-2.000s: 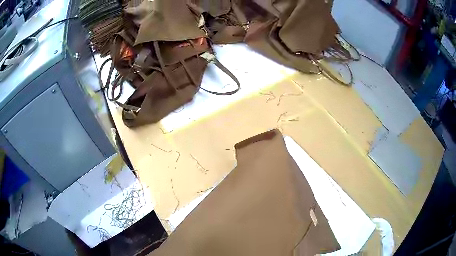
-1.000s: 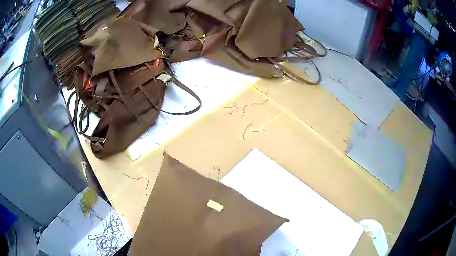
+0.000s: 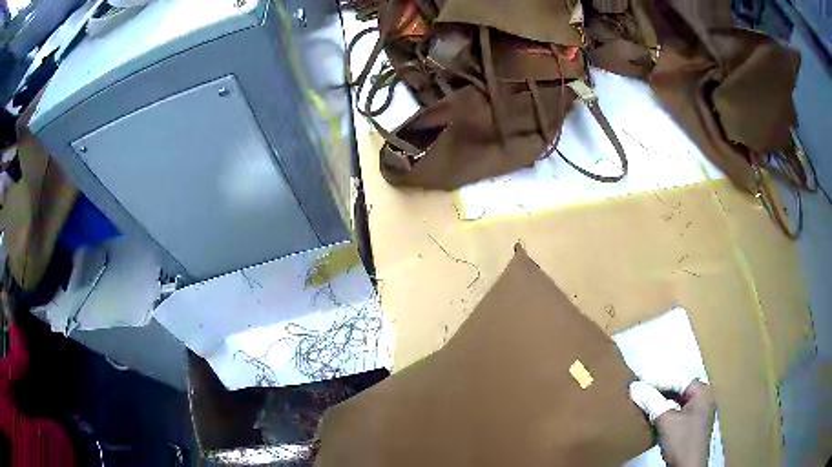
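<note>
A large brown bag [image 3: 493, 383] lies in front of me, one corner pointing up and away, its lower part cut off by the frame's bottom edge. A small cream label [image 3: 581, 374] is on its face near the right. My right hand [image 3: 677, 415] is at the bag's right edge, over a white sheet [image 3: 664, 351], with white material on one fingertip. The fingers are close together around a small dark gap. Whether they pinch the bag's edge or something small is unclear. My left hand is not in view.
Brown bags with strap handles [image 3: 497, 128] lie piled at the back of the yellow-tan table [image 3: 584, 260]. A grey cabinet [image 3: 196, 173] stands at left. Below it, a white sheet [image 3: 233, 319] holds tangled dark threads [image 3: 333, 347]. Loose threads also lie on the table.
The view has turned left, showing more of the cabinet. The bag's outline has shifted, with its corner now pointing up near the middle. My right hand has come into view at its right edge.
</note>
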